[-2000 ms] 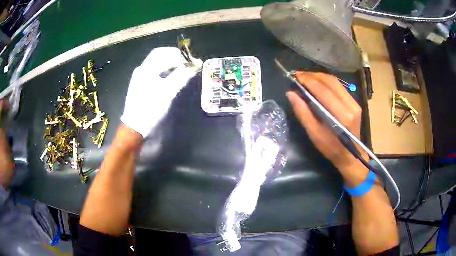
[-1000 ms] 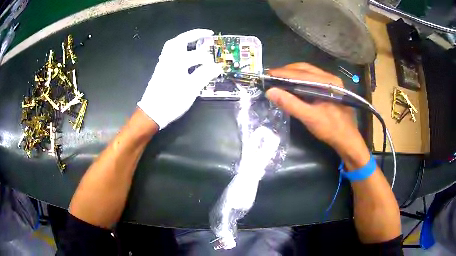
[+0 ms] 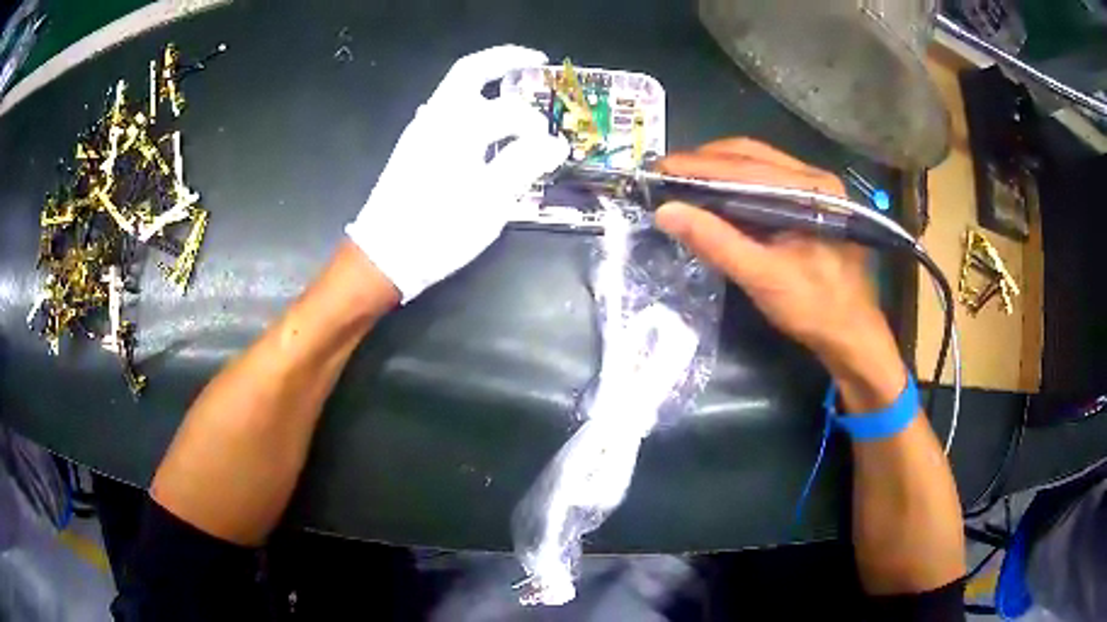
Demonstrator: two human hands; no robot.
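The open power strip housing (image 3: 652, 103) lies on the dark mat, with a green circuit board (image 3: 600, 102) inside. My left hand (image 3: 467, 170), in a white glove, holds a brass contact strip (image 3: 571, 88) over the left part of the housing. My right hand (image 3: 777, 237), bare with a blue wrist strap (image 3: 876, 419), holds the soldering iron (image 3: 753, 204) by its dark handle. The iron points left, its tip inside the housing near my left fingertips; the exact contact is too blurred to tell. The bagged power cord (image 3: 631, 401) runs from the housing towards me.
A pile of brass strips (image 3: 128, 207) lies at the left. The grey fume hood (image 3: 838, 73) hangs at the upper right. A cardboard tray (image 3: 971, 346) with a black stand (image 3: 998, 146) and a few brass strips (image 3: 986, 270) is at the right. A blue component (image 3: 881, 198) lies beside it.
From two seconds to one second ago, both hands came to the housing, bringing the brass strip and the iron. Since then the hands hold nearly the same pose; the view has shifted slightly.
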